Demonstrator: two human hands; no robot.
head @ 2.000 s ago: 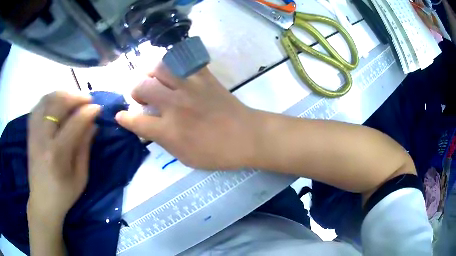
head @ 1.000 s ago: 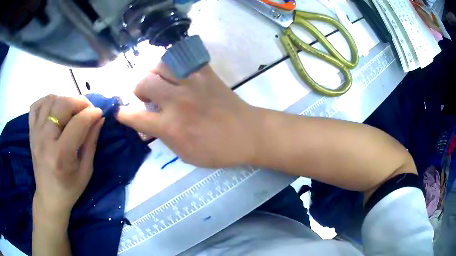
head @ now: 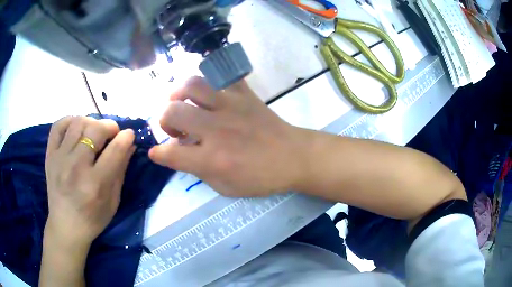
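The navy fabric piece [head: 126, 224] lies at the left on the white machine bed, its bunched upper edge in front of the lit needle area. My left hand [head: 87, 168], with a gold ring, pinches this edge between thumb and fingers. My right hand [head: 224, 143] is at the cloth's right edge, fingers curled, index or thumb tip at the fabric; whether it grips it I cannot tell. The grey ribbed knob [head: 225, 66] of the sewing machine head [head: 84, 33] juts out just above my right hand. The needle and presser foot are lost in glare.
Gold-green handled shears [head: 368, 67] lie at the upper right, with an orange and blue tool [head: 314, 8] over their blades. A stack of paper sheets [head: 457, 45] is at the top right. A ruler strip [head: 224, 224] runs along the near edge. Blue marks show on the table.
The whole view has shifted slightly, moving things right and down. The fabric edge between my hands lies flatter and shows more white specks. Both hands stay near the same part of the cloth.
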